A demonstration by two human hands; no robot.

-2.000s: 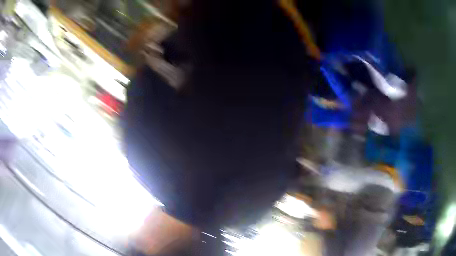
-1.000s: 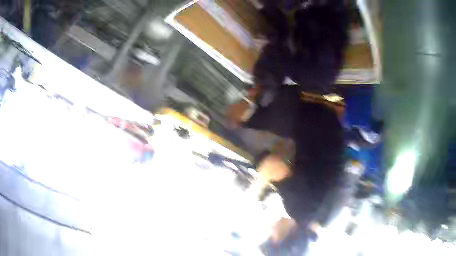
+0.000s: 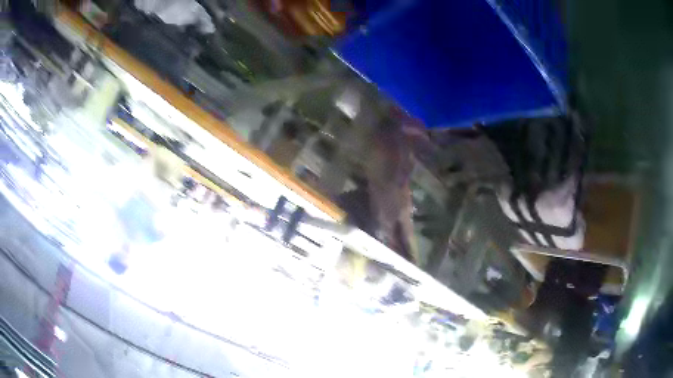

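Observation:
Neither of my hands can be made out. A blue crate (image 3: 457,63) is large and near at the upper right of the head view. Below it, a white and dark cloth bundle (image 3: 550,210) lies beside a brown cardboard box (image 3: 609,221). A long workstation with an orange-brown edge (image 3: 243,159) runs slantwise from upper left to lower right. Grey and dark shapes on and beside it are too blurred to name. Glare hides much of the lower middle.
The view is tilted sideways. A dark green floor strip (image 3: 649,148) runs down the right rim, with a bright reflection low on it. A pale ceiling with curved dark lines (image 3: 111,325) fills the lower left. A dark figure, perhaps a person (image 3: 564,310), is at the lower right.
The view has moved along the row. The dark-clothed person near the middle and the box at the top are gone from there. The blue crate now looks large at the upper right.

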